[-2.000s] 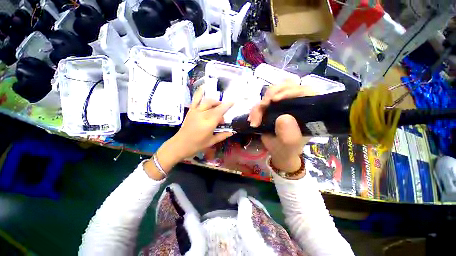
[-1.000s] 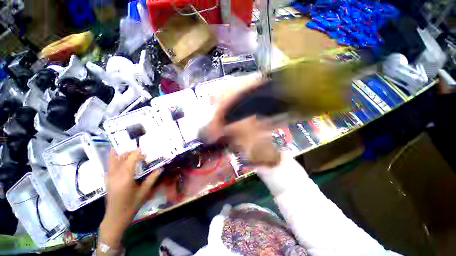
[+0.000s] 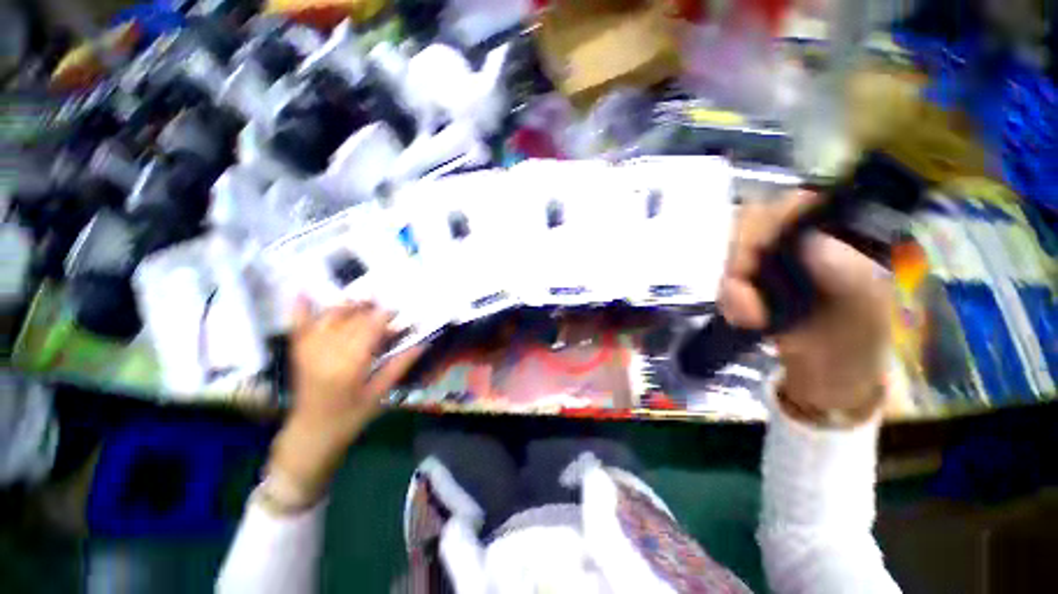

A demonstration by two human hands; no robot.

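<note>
Several white camera housings [image 3: 603, 250] stand side by side in a curved row on the bench, each with a small dark opening. My left hand [image 3: 339, 377] is at the near edge of the housings at the left of the row, fingers spread; blur hides whether it grips one. My right hand [image 3: 818, 302] is closed around the black electric screwdriver [image 3: 789, 273], just right of the row's right end. The screwdriver is tilted, its lower end pointing down left over the bench. A separate white housing with a dark wire [image 3: 191, 319] lies at the left.
Camera units with black balls [image 3: 296, 133] crowd the back left. A brown carton [image 3: 603, 52] and clear plastic bags [image 3: 621, 116] lie behind the row. Blue pieces [image 3: 1033, 145] are at the far right. Printed sheets [image 3: 545, 377] cover the bench, whose near edge runs below the hands.
The view has turned. My right hand has moved right with the screwdriver, away from the housings. The housings now form a longer, closer row. My left hand stays at the row's left part.
</note>
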